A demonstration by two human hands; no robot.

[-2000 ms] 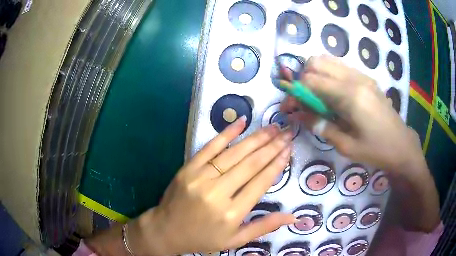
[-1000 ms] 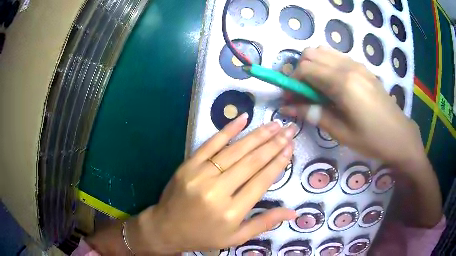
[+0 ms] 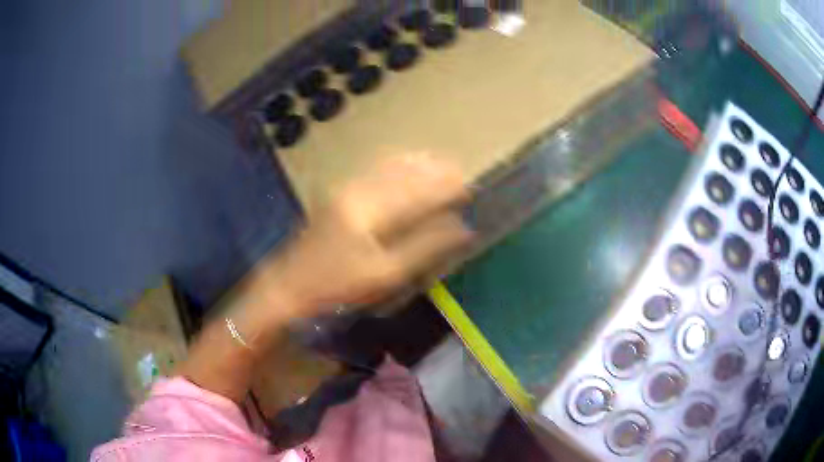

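Note:
My left hand (image 3: 379,239), with a bracelet at the wrist, is blurred over the near edge of the brown cardboard sheet (image 3: 506,99). Its fingers look bent, but the blur hides whether they hold anything. Plain black discs (image 3: 364,79) lie in two rows along the cardboard's far left side. The white foam tray (image 3: 565,397) is at the right, with dark discs (image 3: 703,224) in its upper pockets and white-ringed units (image 3: 664,383) in its lower pockets. My right hand and the green tool are not in view.
Shiny stacked layers (image 3: 560,162) show below the cardboard's edge. The green mat (image 3: 542,298) has yellow tape (image 3: 479,347) and red tape (image 3: 676,122). A dark cord (image 3: 771,212) crosses the tray. A small white label (image 3: 508,24) lies on the cardboard.
The view has swung left. My left hand has left the tray and is now over the cardboard. My right hand and the green tool have gone out of view.

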